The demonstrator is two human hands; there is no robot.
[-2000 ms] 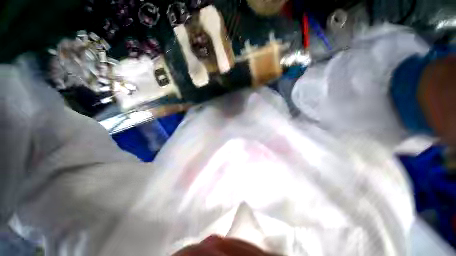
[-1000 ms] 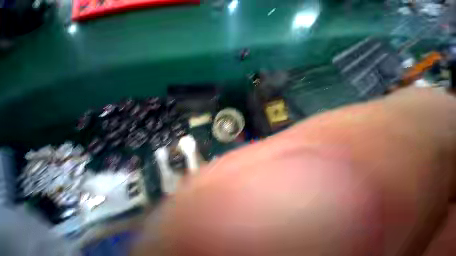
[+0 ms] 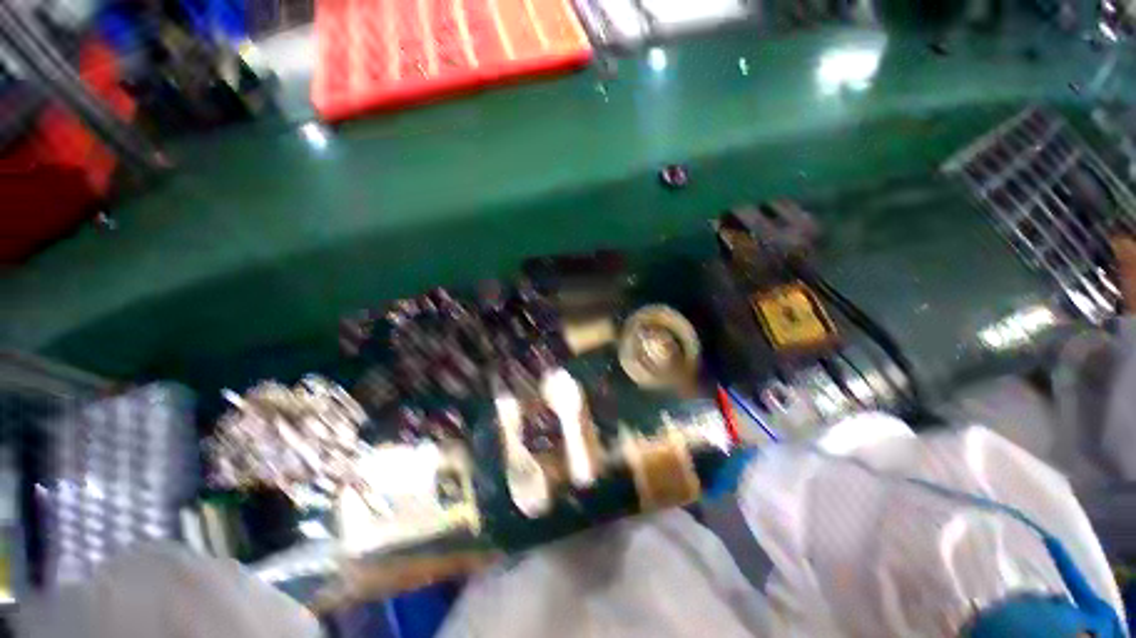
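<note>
Neither of my hands is in view; at the lower right only a white sleeve (image 3: 922, 536) with a blue wrist band (image 3: 1040, 617) shows, cut off by the bottom edge. Nearest in front, the brown work fixture (image 3: 543, 430) stands between two white padded strips, with a dark round housing in it. Left of it lie the white taped pad (image 3: 399, 499) with a small dark square and a heap of silver-white battery cells (image 3: 293, 436). Many dark housings (image 3: 436, 337) are grouped behind. The picture is blurred.
The round beige tip cleaner (image 3: 660, 348), a dark box with a yellow top (image 3: 794, 317), a red pen (image 3: 728, 416) and a blue pen (image 3: 752, 414) are to the right. Clear blister trays (image 3: 118, 474) are far left. A red tray (image 3: 449, 50) lies across the green bench (image 3: 498, 150).
The large blurred bare skin, seemingly a hand, that covered the lower right one second ago is gone. The view has shifted, so the bench items sit further right and lower.
</note>
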